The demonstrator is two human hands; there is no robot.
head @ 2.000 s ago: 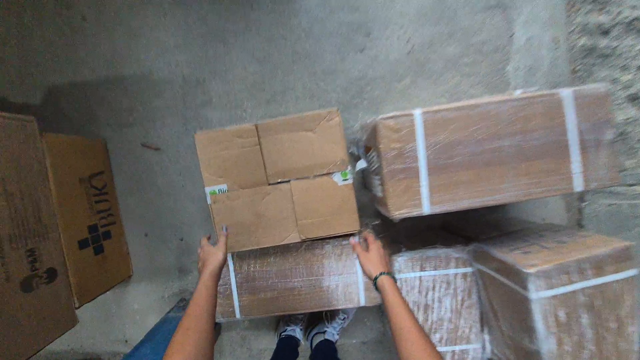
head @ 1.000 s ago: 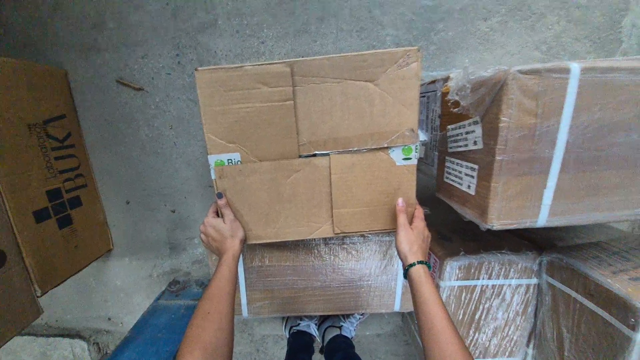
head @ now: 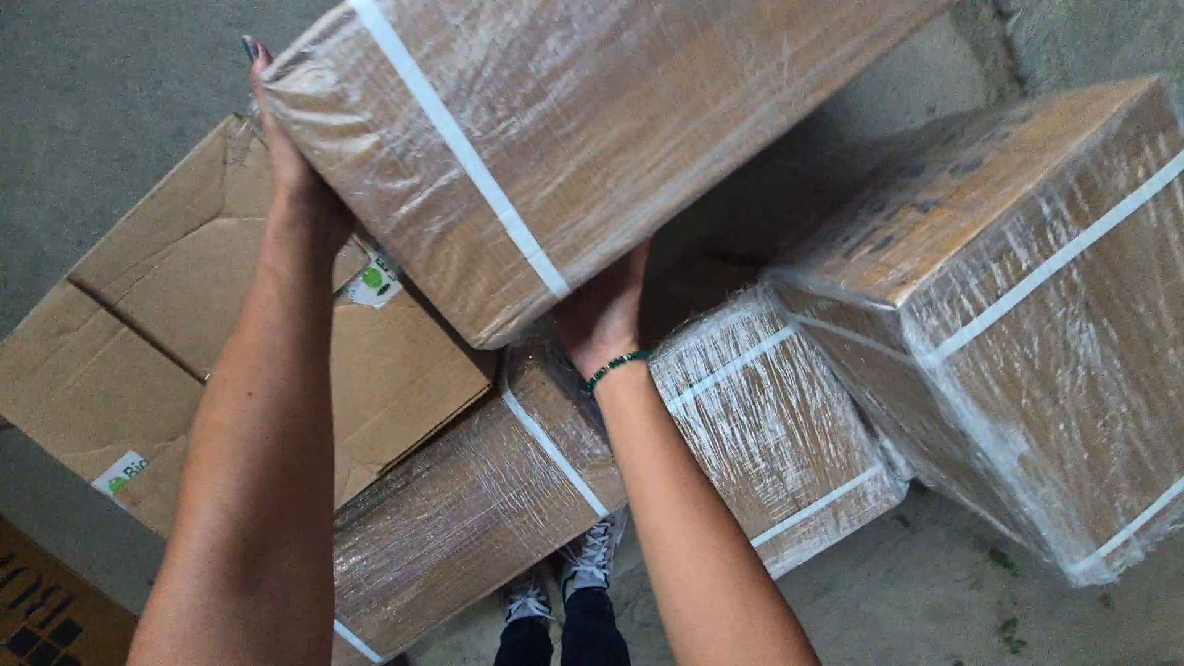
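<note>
A long cardboard box in clear stretch wrap with a white strap (head: pixel 592 120) fills the top middle of the view. My left hand (head: pixel 301 176) presses against its left end, the fingers partly hidden behind the edge. My right hand (head: pixel 606 301), below a green bead bracelet, reaches under its lower edge, with the fingers out of sight. Left of it, partly behind my left forearm, lies a plain cardboard box with crossed flaps (head: pixel 407 388). That box rests on a wrapped, strapped box (head: pixel 462 518) near my feet.
At the right stand a large wrapped box (head: pixel 1036 370) and a smaller wrapped box (head: pixel 777 435), both with white straps. A printed cardboard box (head: pixel 55 601) shows at the bottom left. My sneakers (head: pixel 587 555) are on the concrete floor beside the lower wrapped box.
Both hands have left the plain flap-topped box and are now on the long wrapped box to its right. The view has turned and shifted clearly.
</note>
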